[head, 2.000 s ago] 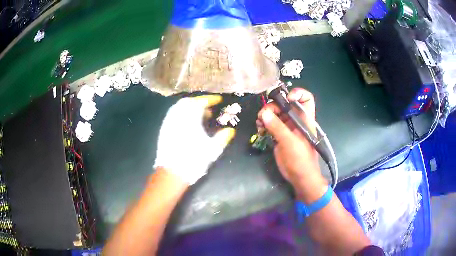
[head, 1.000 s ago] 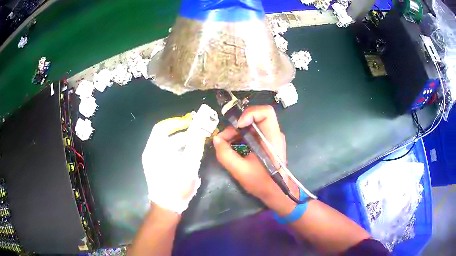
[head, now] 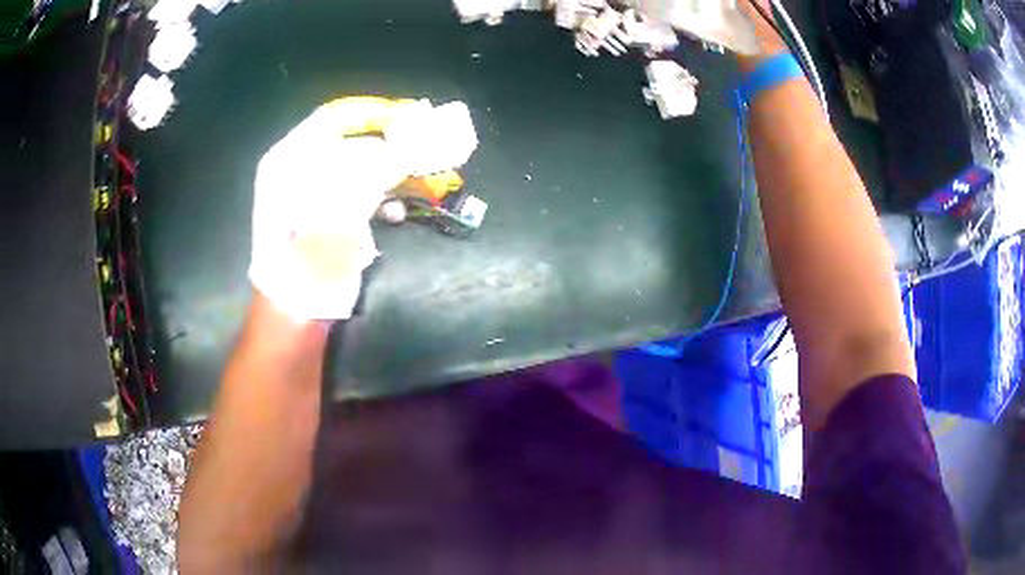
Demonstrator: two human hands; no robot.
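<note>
My left hand [head: 320, 202], in a white glove with yellow fingertips, is over the left-middle of the dark green mat. It is shut on a white module [head: 453, 133] between thumb and fingers. A short wired connector [head: 472, 210] with dark wires shows just below the fingertips. My right hand [head: 760, 32] is bare and reaches to the top edge, beside a heap of white modules [head: 601, 25]; its fingers are cut off or blurred, so what it holds cannot be told. The soldering iron is not clearly seen.
A single white module [head: 671, 89] lies below the heap, and others [head: 151, 101] at top left. A dark panel [head: 45, 225] edged with wires is at left. The black soldering station [head: 927, 101] is at right. A blue tote [head: 697, 393] stands beside the bench.
The view has shifted down and the hood is out of it. My right hand, with the iron earlier, has moved away from the left to the top right. My left hand still holds the module.
</note>
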